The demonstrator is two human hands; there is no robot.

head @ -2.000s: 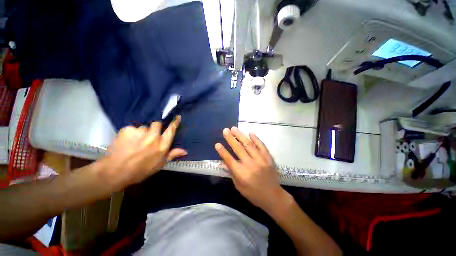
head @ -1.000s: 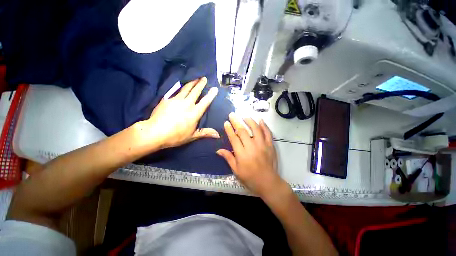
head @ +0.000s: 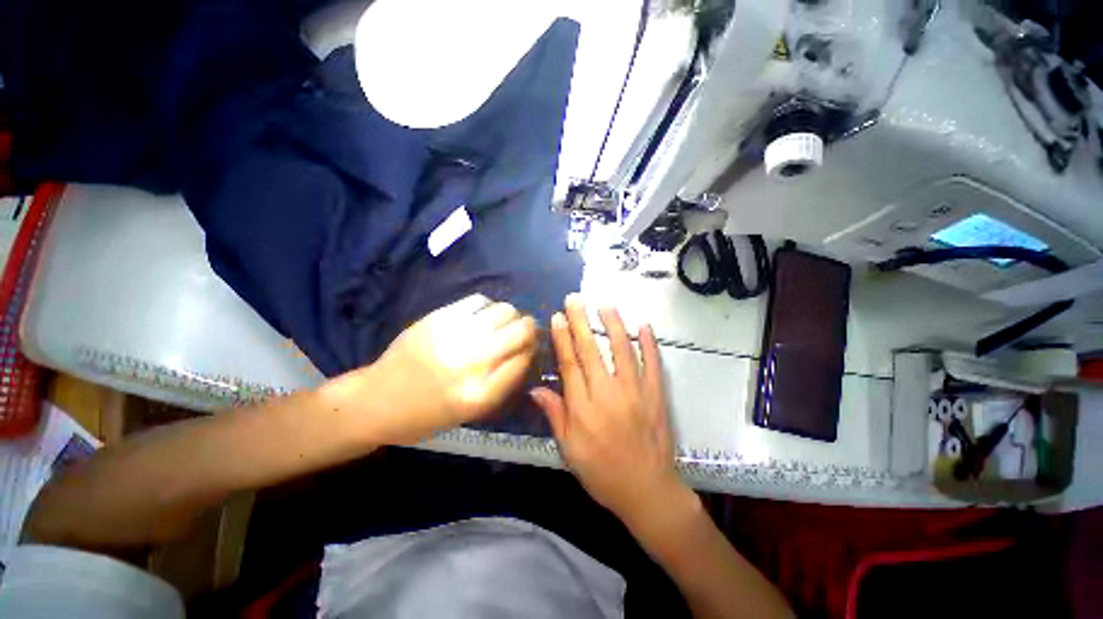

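A large navy garment piece (head: 327, 206) lies on the sewing machine table, its right edge at the presser foot (head: 581, 227). A small white tag (head: 450, 230) shows on the cloth. My left hand (head: 466, 357) is curled with its fingers bent on the cloth near the front edge and seems to pinch it. My right hand (head: 611, 399) lies flat, fingers apart, across the cloth's right edge and the table, below the foot. The edge guide (head: 663, 230) is right of the foot.
Black-handled scissors (head: 722, 264) and a dark smartphone (head: 804, 342) lie right of the needle. A tool box (head: 1002, 429) is at the right end of the table. The lit control panel (head: 986, 236) is behind. A red basket (head: 24, 339) is at the left.
My left hand has moved from flat on the cloth near the foot back towards the front edge and curled up. The white tag is now uncovered. My right hand stays nearly in place.
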